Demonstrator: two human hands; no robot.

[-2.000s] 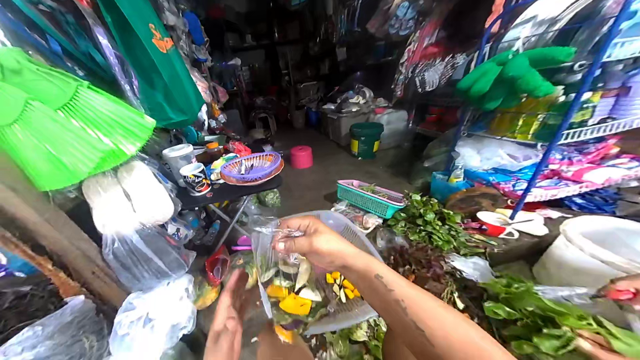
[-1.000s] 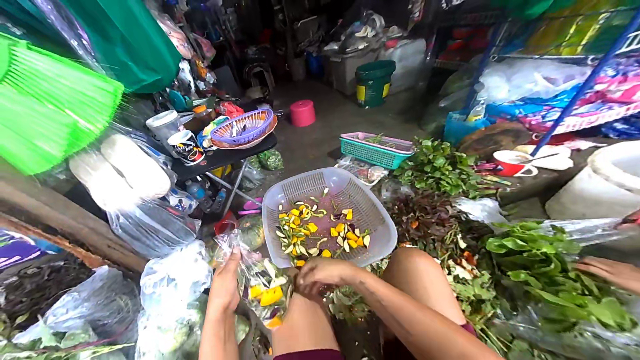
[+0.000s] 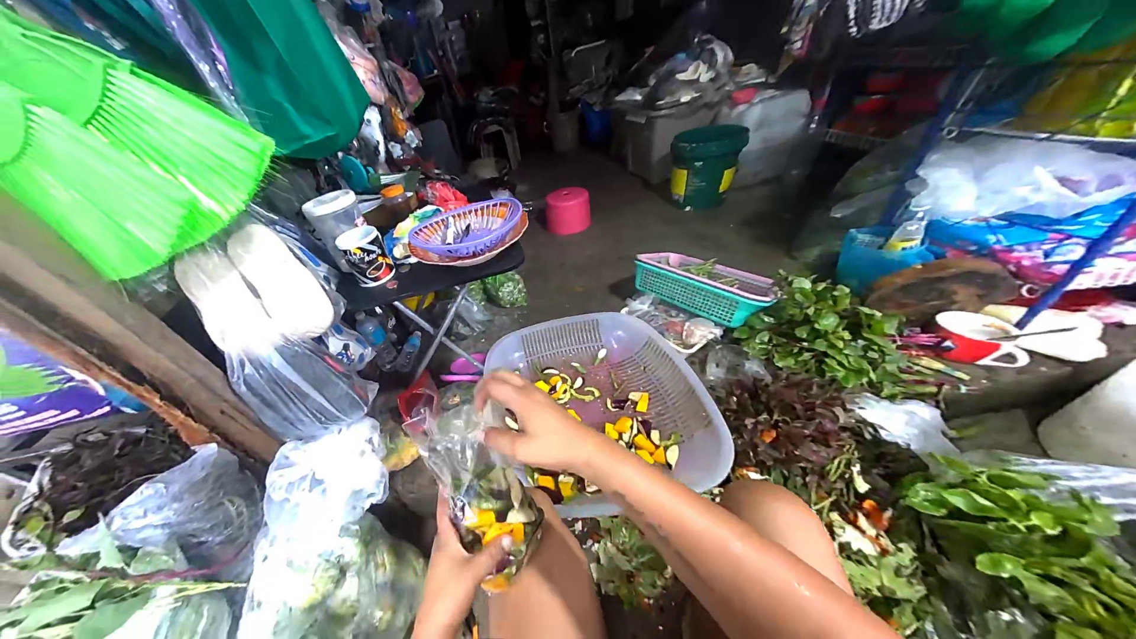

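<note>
A clear plastic bag [image 3: 497, 506] with orange squash chunks and other cut vegetables stands upright over my lap. My left hand [image 3: 461, 559] grips its lower part from below. Beside the bag's upper edge is my right hand [image 3: 532, 422], fingers curved; whether they pinch the plastic is hard to tell. Behind my right forearm lies a pale plastic basket [image 3: 701, 399], holding scattered squash chunks [image 3: 643, 444], sliced vegetables and thin green pieces. My right arm hides part of the basket.
Leafy greens [image 3: 816, 333] and dark red leaves [image 3: 781, 426] lie to the right. A teal basket [image 3: 692, 297] is beyond. At left are a small black table [image 3: 417, 284], filled plastic bags [image 3: 328, 532] and a wooden post [image 3: 124, 355]. A red cup [image 3: 976, 342] sits far right.
One second ago my right hand was low at the basket's near edge; it is now higher, by the bag's top. The bag stands more upright. The other person's hand at the right is out of view.
</note>
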